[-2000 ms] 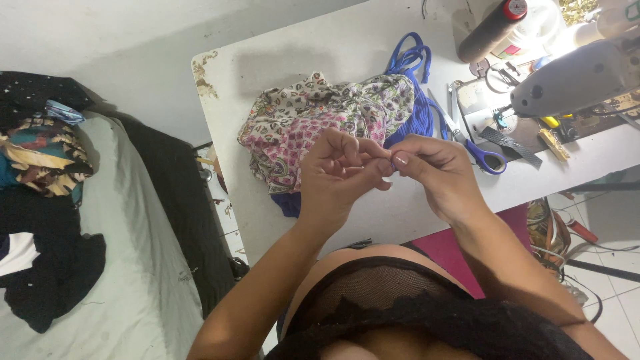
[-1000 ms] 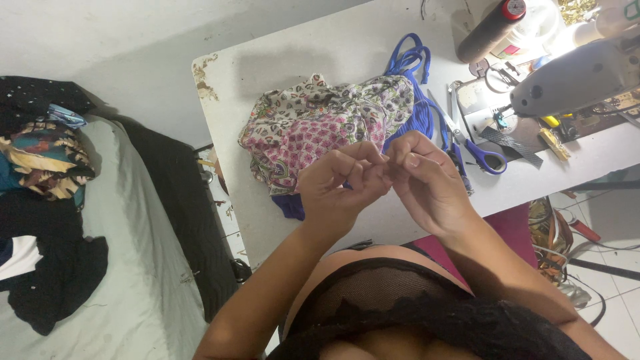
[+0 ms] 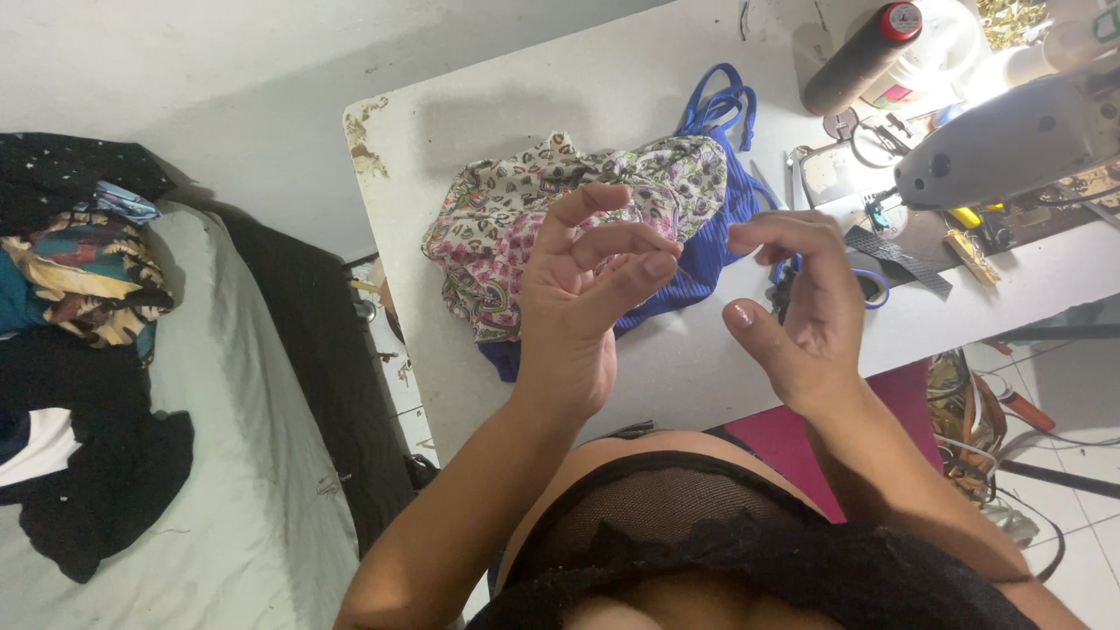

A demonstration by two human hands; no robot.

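Observation:
My left hand [image 3: 582, 297] is raised over the table, its thumb tip and index fingertip close together; whether something thin is between them I cannot tell. To its right, my right hand [image 3: 801, 315] stands apart with thumb and fingers spread and nothing seen in it. Beneath and behind the left hand lies a bunched floral printed cloth [image 3: 499, 210], with blue ribbed fabric [image 3: 700, 262] and blue straps [image 3: 722, 105] at its right side. Behind the right hand, scissors with a blue handle [image 3: 878, 289] are partly hidden.
A sewing machine [image 3: 1006, 144] is at the right of the white table [image 3: 516, 105], near a large thread cone [image 3: 862, 57], a dark strap [image 3: 901, 260] and a wooden clothespin [image 3: 971, 258]. Clothes [image 3: 79, 289] lie on a covered bed [image 3: 236, 420] at left.
My hands were together at the fingertips in the earlier frames. Now they are apart, the right hand having moved away to the right with its fingers spread.

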